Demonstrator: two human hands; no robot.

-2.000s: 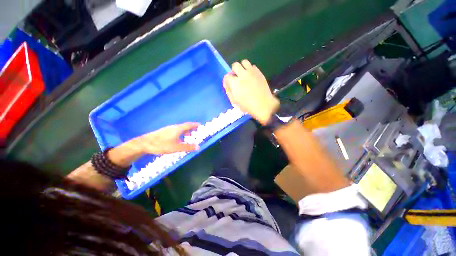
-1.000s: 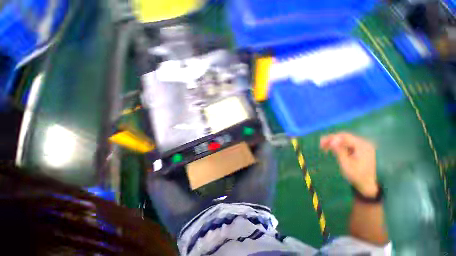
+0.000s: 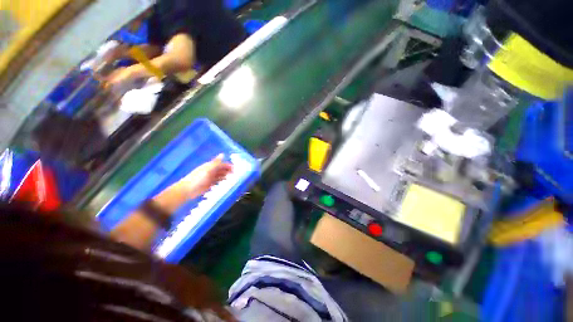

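A blue tote stands on the left at the green belt's edge. A dense row of small white housings lies along its near side. My left hand reaches into the tote at the far end of the row. It is blurred, and its fingers touch or hover over the white housings; whether it grips one cannot be told. My right hand is not in view.
The press bed is right of centre, with a small white strip, a pale yellow pad and crumpled white film. A cardboard ledge sits below the red button. Another person's arm is across the belt.
The view has swung back from the right-hand tote to the left-hand one. My left hand has come into view in the left tote. My right hand has left the picture.
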